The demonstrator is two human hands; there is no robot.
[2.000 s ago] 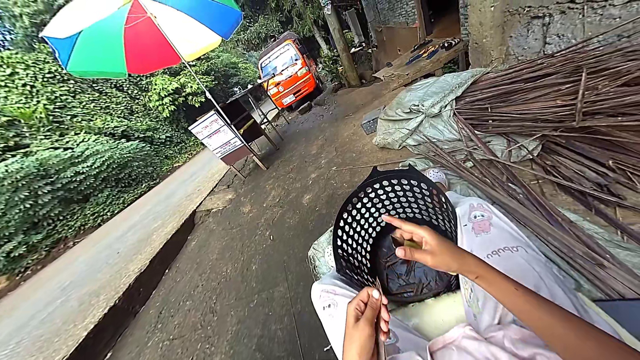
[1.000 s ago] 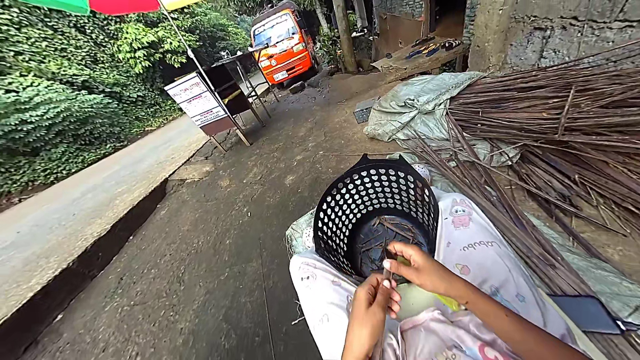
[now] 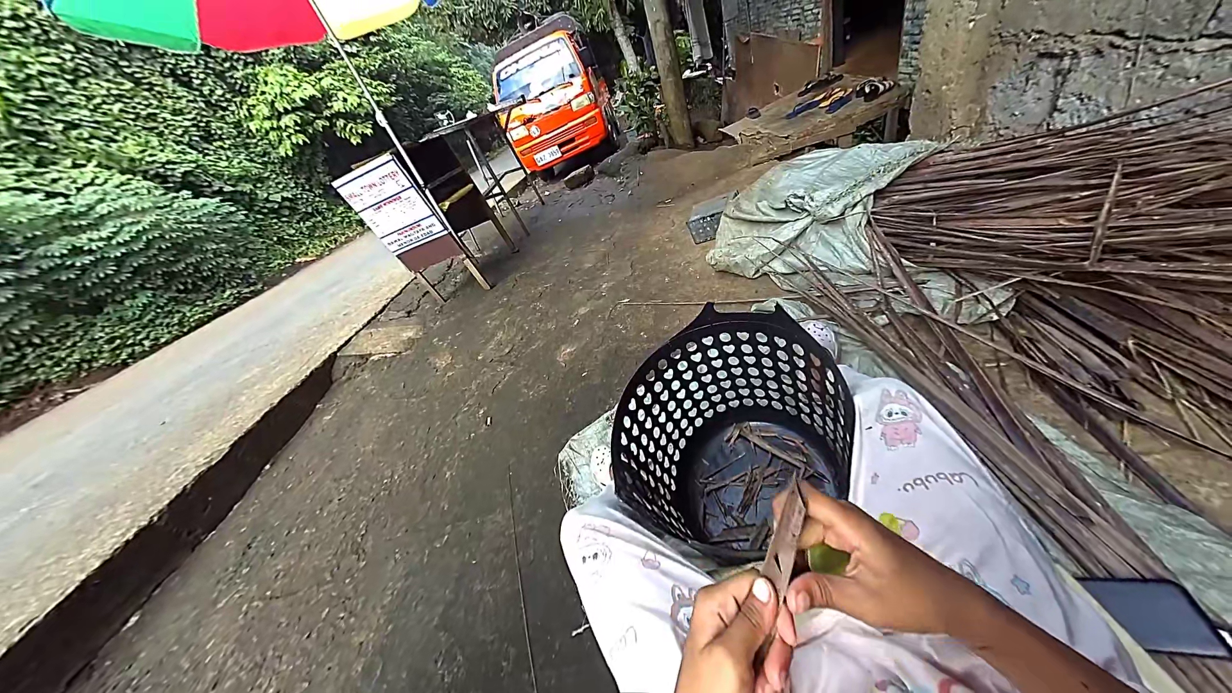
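My left hand (image 3: pixel 733 626) pinches a narrow brown strip of dried leaf (image 3: pixel 786 539) between thumb and fingers, low in the view. Close against it, my right hand (image 3: pixel 857 563) has its fingers curled around a small yellow-green object (image 3: pixel 828 558), perhaps a tool handle, beside the strip's upper part. Whatever blade it may have is hidden. Between my knees stands a black perforated plastic basket (image 3: pixel 731 371), tilted toward me, with short brown leaf scraps (image 3: pixel 760 472) on its bottom. My lap is covered by white printed cloth (image 3: pixel 924 462).
Long dried brown leaf strips (image 3: pixel 1078 231) lie in a heap at the right, partly over a pale woven sack (image 3: pixel 818 197). A dark phone-like slab (image 3: pixel 1155 616) rests at lower right. Beyond are a signboard (image 3: pixel 399 212), an orange van (image 3: pixel 558 96) and a wooden bench (image 3: pixel 818 115). A road edge runs along the left.
My right hand, apart from the left and over the basket two seconds ago, has come down beside it. The brown strip now shows plainly between my hands. The view has shifted.
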